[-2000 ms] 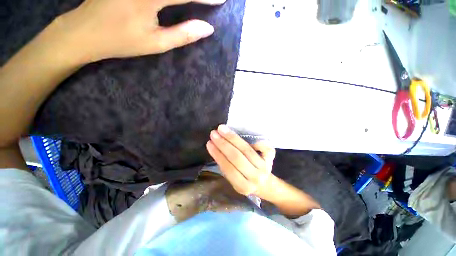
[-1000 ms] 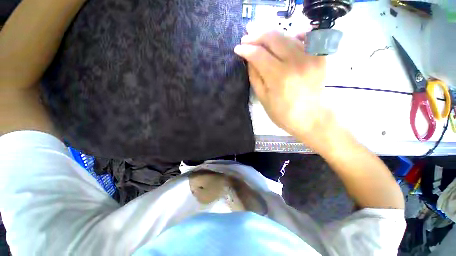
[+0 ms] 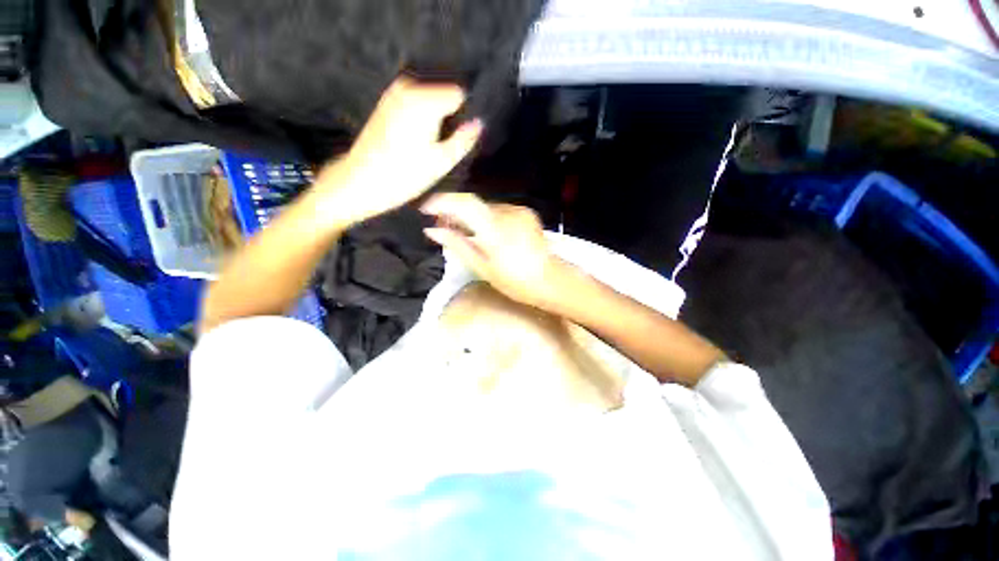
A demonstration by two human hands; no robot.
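Note:
A large dark garment panel [image 3: 318,55] lies over the table's front edge at the top left and hangs down. My left hand [image 3: 400,148] is at the panel's lower edge, its fingers curled against the dark cloth; blur hides whether it grips. My right hand [image 3: 493,241] is just below and to the right, over my lap, fingers partly bent near dark cloth; whether it pinches any is unclear. A crumpled dark heap [image 3: 378,279] lies below my left hand.
The white table edge [image 3: 767,55] with its scale strip crosses the top right. A white basket [image 3: 164,208] and blue baskets stand at the left, another blue basket [image 3: 876,197] at the right. Smooth dark cloth [image 3: 822,351] lies at my right. A white cord hangs near my lap.
The view has tilted down towards my lap; the scissors and machine part are out of view. Both hands have moved to the panel's lower edge, the right one away from the table top.

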